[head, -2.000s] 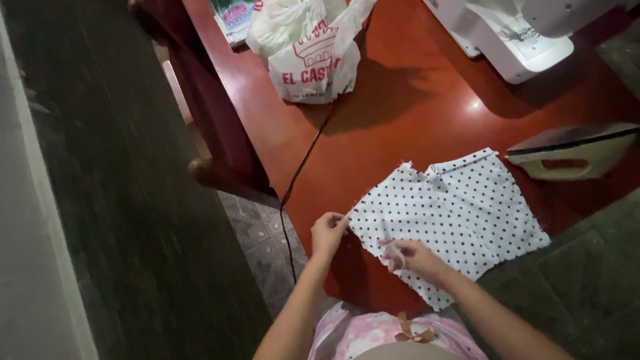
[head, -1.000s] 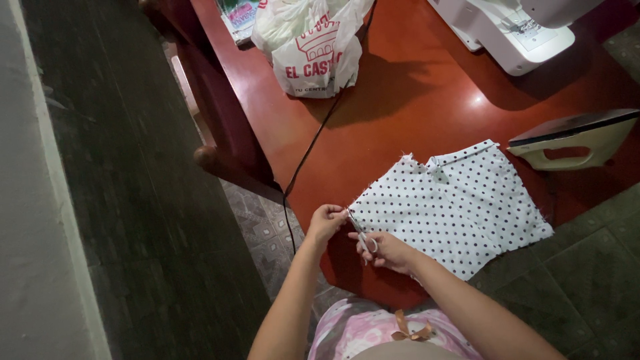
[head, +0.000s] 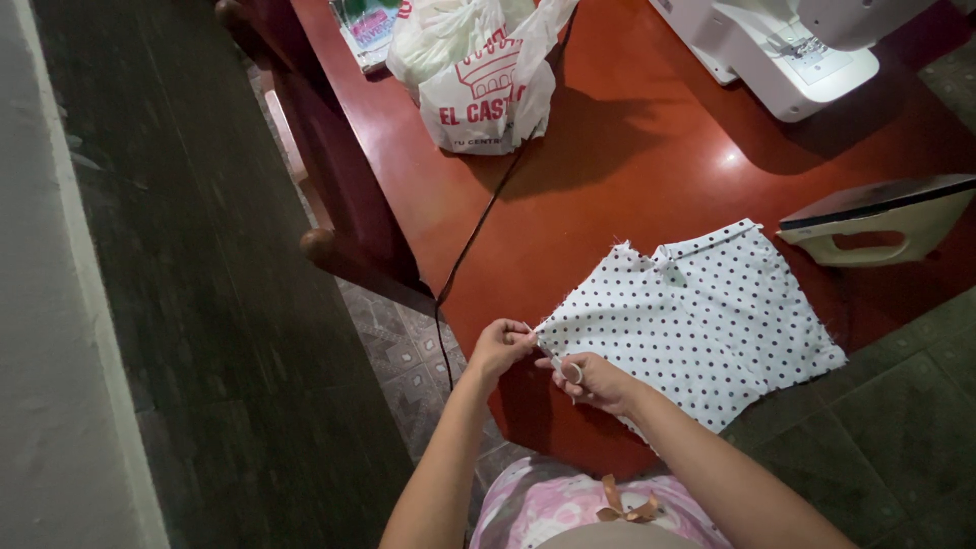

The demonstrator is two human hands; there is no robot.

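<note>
A white fabric piece with black polka dots (head: 686,328) lies on the reddish wooden table, its edges frayed. At its left corner, my left hand (head: 503,347) pinches the cloth between thumb and fingers. My right hand (head: 591,380) holds small scissors (head: 570,372), with a finger loop showing. Their blades point up and left toward the pinched corner, close to my left fingertips. Whether the blades touch the cloth is too small to tell.
A clothes iron (head: 877,221) rests at the table's right edge. A white sewing machine (head: 793,69) stands at the upper right. A plastic bag (head: 488,91) and a dark cord (head: 482,225) are farther left. A wooden chair (head: 328,168) adjoins the table's left side.
My right hand, with the scissors, has moved left from over the cloth toward the corner that my left hand pinches. The left hand has stayed at that corner.
</note>
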